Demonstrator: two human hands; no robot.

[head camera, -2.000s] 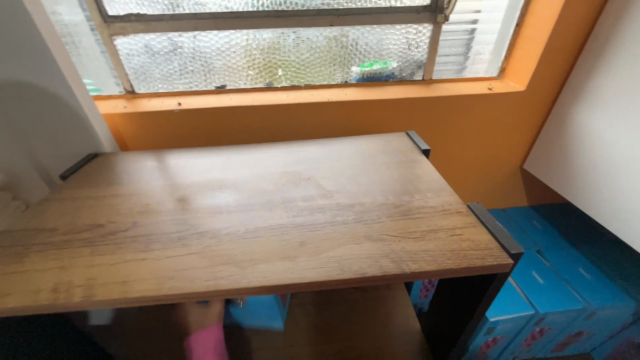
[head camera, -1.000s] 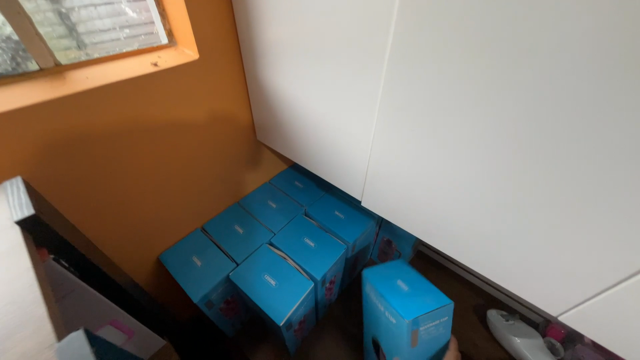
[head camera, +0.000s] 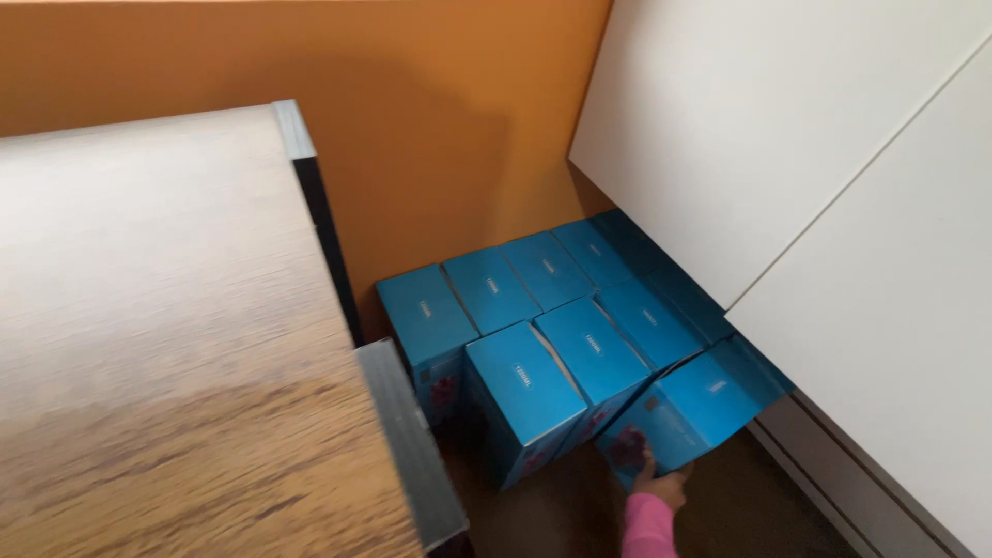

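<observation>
My right hand (head camera: 660,490), in a pink sleeve, is at the lower front of a blue cardboard box (head camera: 701,399), with its fingers against the box's printed face. That box stands at an angle at the right end of the front row, its back part in shadow beneath the white cabinet. To its left are two more blue boxes, one (head camera: 593,349) beside it and one (head camera: 525,381) further left, with a narrow gap between their tops. A back row of like boxes (head camera: 492,288) lines the orange wall. My left hand is out of view.
A wood-grain shelf unit top (head camera: 170,325) with dark edge pieces (head camera: 411,449) fills the left side. White cabinet doors (head camera: 837,194) overhang the boxes on the right. The orange wall (head camera: 418,132) is behind, and dark floor (head camera: 558,511) shows in front of the boxes.
The box by my right hand has moved from in front of the rows to against their right end. The view has swung from the window and shelf top to the boxes in the corner.
</observation>
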